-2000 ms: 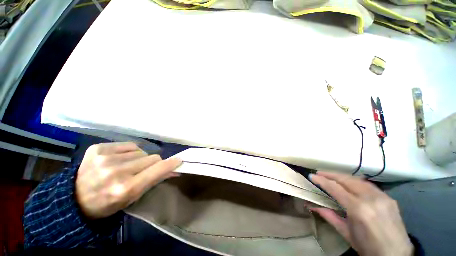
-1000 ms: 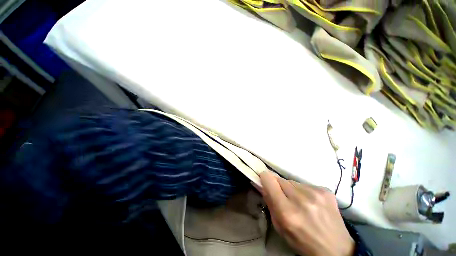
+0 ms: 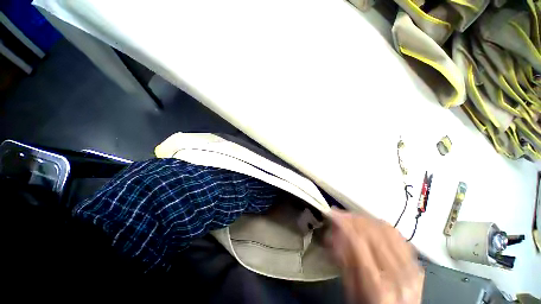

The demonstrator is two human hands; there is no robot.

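The beige bag (image 3: 270, 246) is held open at the table's near edge, over my lap. Its pale curved mouth rim (image 3: 237, 155) runs along the table edge, with a dark line along it. My left plaid sleeve reaches into the mouth; my left hand is hidden inside. A small pale patch shows in the shadow beyond the cuff, but I cannot tell what it is. My right hand (image 3: 376, 255) is blurred and closed on the rim's right end, its fingertips at the edge. A seam crosses the smooth lining.
On the white table (image 3: 249, 65) lie red-black snips (image 3: 425, 193), a slim corded tool (image 3: 402, 157), a small yellowish block (image 3: 444, 145) and a tan strip (image 3: 455, 208). A tool cup (image 3: 474, 242) lies at the right. Yellow-edged bags (image 3: 498, 77) are heaped at the upper right.
My left hand left the rim and went inside the bag; the sleeve stays there. My right hand stays at the rim's right end. The view has turned and moved right, showing the tool cup.
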